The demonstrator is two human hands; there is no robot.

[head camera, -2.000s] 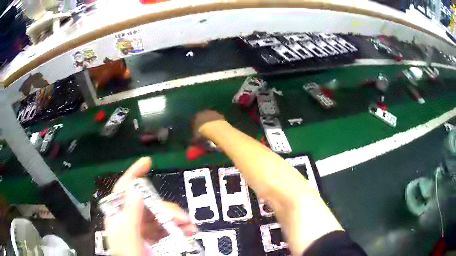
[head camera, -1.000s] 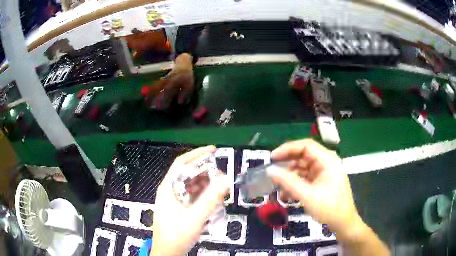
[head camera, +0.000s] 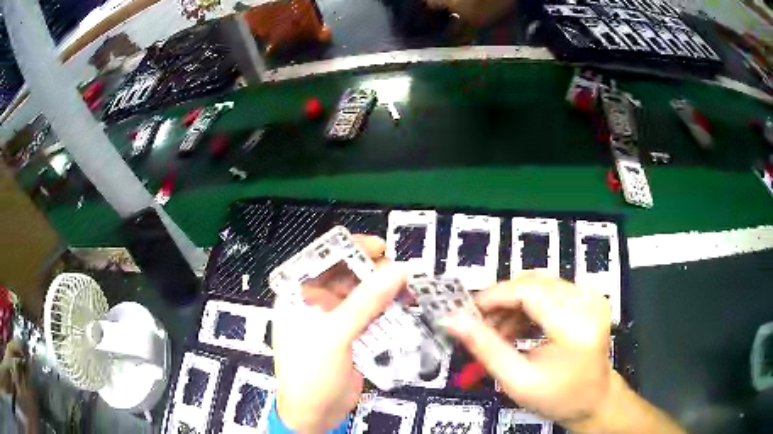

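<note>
My left hand (head camera: 326,356) holds a white housing shell (head camera: 318,258) tilted, its squarish window towards its upper end. A pale keypad-like part (head camera: 394,347) shows below my left thumb, against the shell. My right hand (head camera: 542,352) holds a small grey perforated plate (head camera: 441,297) between thumb and fingers, just right of the shell. A red part (head camera: 469,375) shows below my right fingers; whether it is joined to the plate cannot be told. Both hands are over the black parts tray (head camera: 271,222), which holds white shells in rows. A blue band is on my left wrist.
The green conveyor belt (head camera: 475,186) runs beyond the tray, with partly assembled units (head camera: 351,114) and red parts on it. More black trays (head camera: 631,34) lie across the belt. A white fan (head camera: 106,339) and a pale post (head camera: 93,161) stand at left.
My hands have come closer together over the tray, and the right-hand plate now shows its perforated face. The other worker's hand has left the belt. The view has shifted.
</note>
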